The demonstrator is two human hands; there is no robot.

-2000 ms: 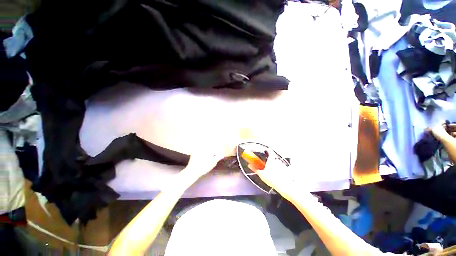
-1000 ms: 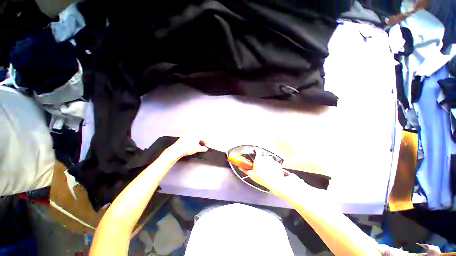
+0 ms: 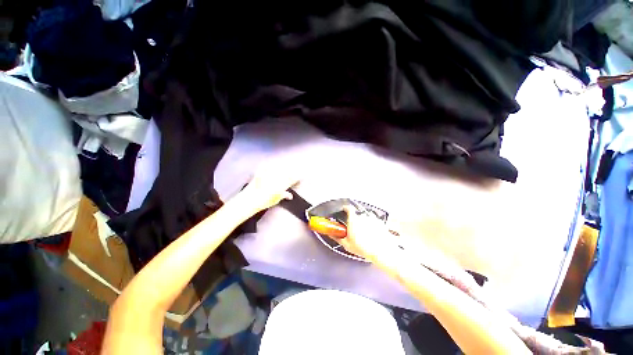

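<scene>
A narrow black fabric strip (image 3: 297, 204) lies along the near part of the white-covered table (image 3: 312, 267). My left hand (image 3: 267, 195) is on the strip left of the iron, fingers closed at its edge. My right hand (image 3: 359, 232) is wrapped round the orange-red handle of the steam iron (image 3: 326, 227), which sits on the strip. The strip's end shows to the right, past my right wrist. The iron's soleplate is hidden. The wrapped hose (image 3: 454, 277) runs right beside my right forearm.
A large heap of black pieces (image 3: 416, 83) covers the far side. Black pressed strips (image 3: 187, 159) hang over the left corner. A stuffed white sack (image 3: 35, 159) and cardboard (image 3: 104, 253) are at left. An orange-brown block (image 3: 575, 277) and light blue pieces (image 3: 614, 236) are at right.
The view has shifted and tilted. The iron has moved left along the strip towards my left hand, and more of the strip shows to its right than two seconds ago.
</scene>
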